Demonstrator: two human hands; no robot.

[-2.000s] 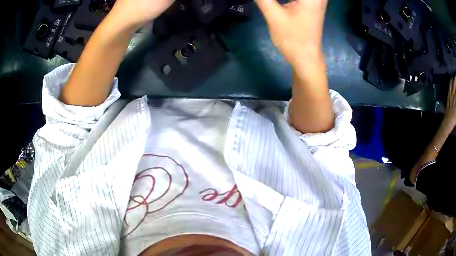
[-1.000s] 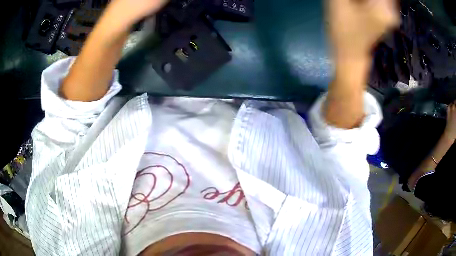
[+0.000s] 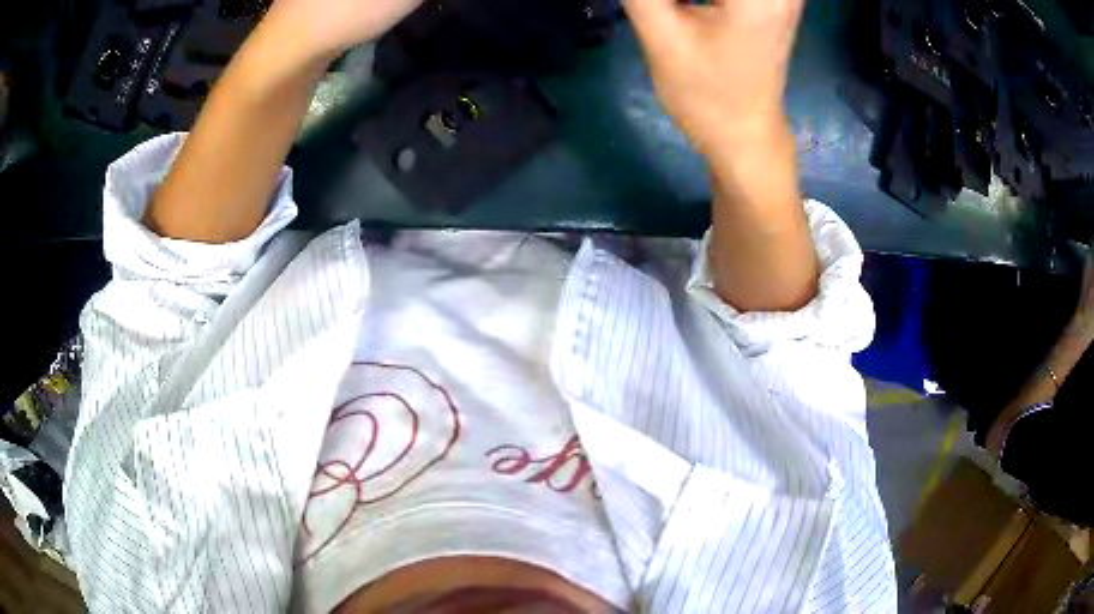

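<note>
My left hand (image 3: 348, 17) is at the top edge of the picture, its fingers cut off or hidden, so its hold cannot be seen. My right hand (image 3: 717, 48) is also at the top edge, right of centre, with its fingertips cut off. A black near panel (image 3: 450, 162) lies tilted on the bench between my forearms, with a gold ring and a metal bit at its centre. Dark panels lie beyond it between my hands, too dim to tell apart.
Black printed panels (image 3: 110, 72) overlap at the left of the dark green bench (image 3: 624, 180). More panels (image 3: 930, 72) are piled at the right. Another person's arm (image 3: 1056, 360) shows at the right edge. A cardboard box (image 3: 978, 540) is on the floor at lower right.
My right hand moved right over the right pile, blurred, then came back to the top centre. My left arm and the near panel have barely moved.
</note>
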